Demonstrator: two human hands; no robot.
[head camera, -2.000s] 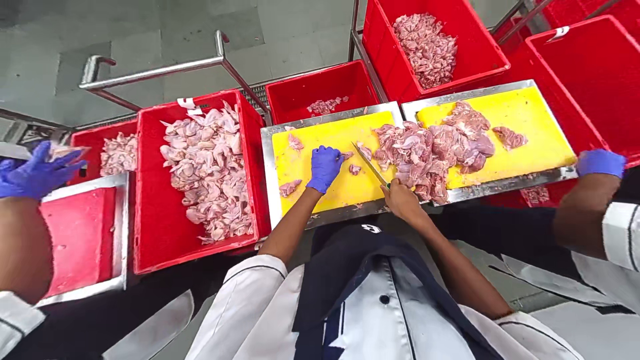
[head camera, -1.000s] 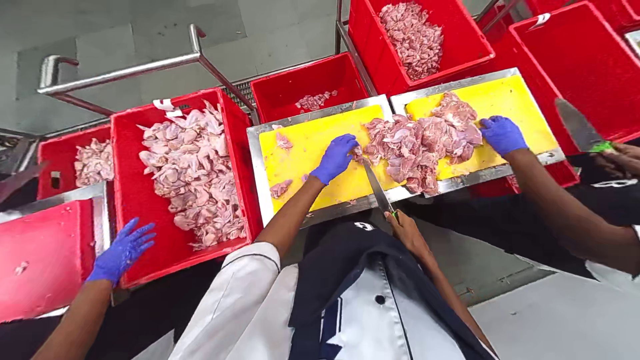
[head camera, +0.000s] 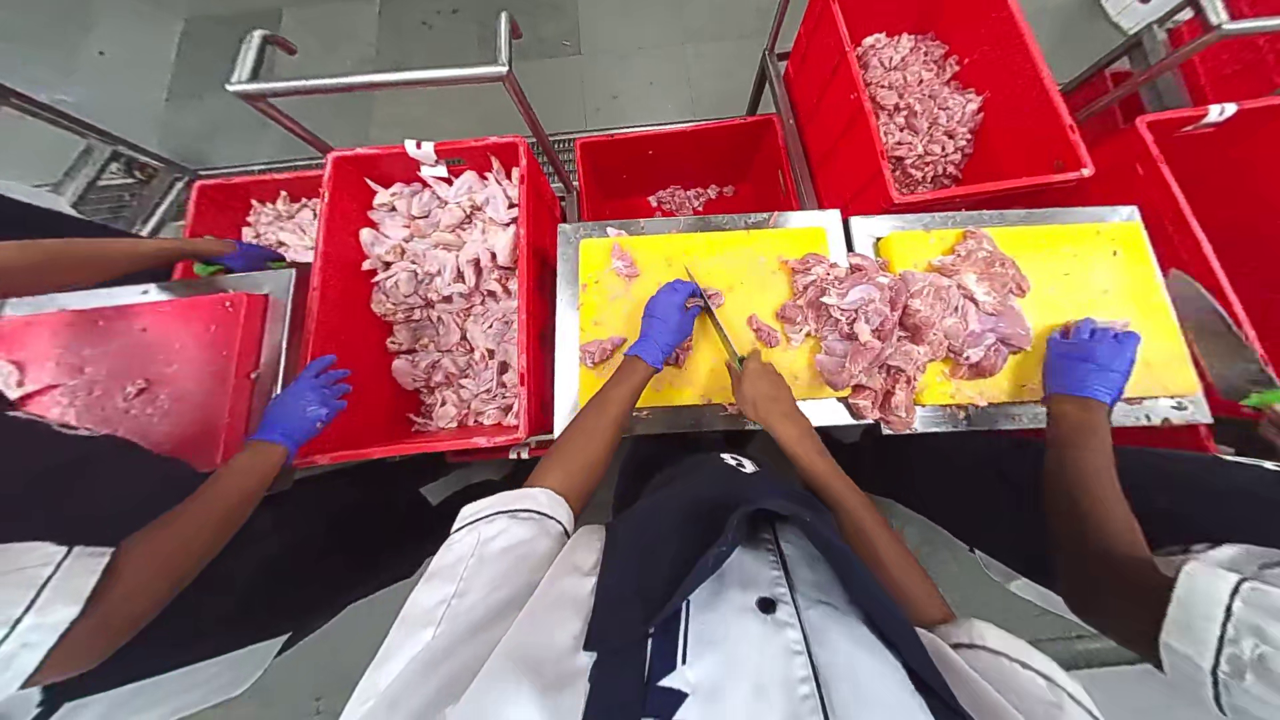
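My left hand [head camera: 668, 322], in a blue glove, holds down a small piece of raw meat [head camera: 710, 298] on the yellow cutting board [head camera: 740, 255]. My bare right hand [head camera: 764, 390] grips a knife [head camera: 716, 325] by its green handle, and the blade lies against that piece, pointing up and left. Small meat scraps [head camera: 624, 262] are scattered on the board, one [head camera: 765, 331] to the right of the knife. A large pile of raw boneless meat [head camera: 860, 310] spans the right edge of my board and the neighbouring yellow board [head camera: 1100, 265].
A red crate of raw poultry pieces [head camera: 440, 290] stands left of my board. Beyond the board are a red crate with few scraps [head camera: 690, 150] and a fuller one [head camera: 1030, 120]. Co-workers' gloved hands [head camera: 1090, 362] [head camera: 302, 405] are on both sides; the right one has a large knife [head camera: 1215, 330].
The right co-worker's gloved hand has moved from the meat pile to the near right part of that board. My hands stay at my board with the knife.
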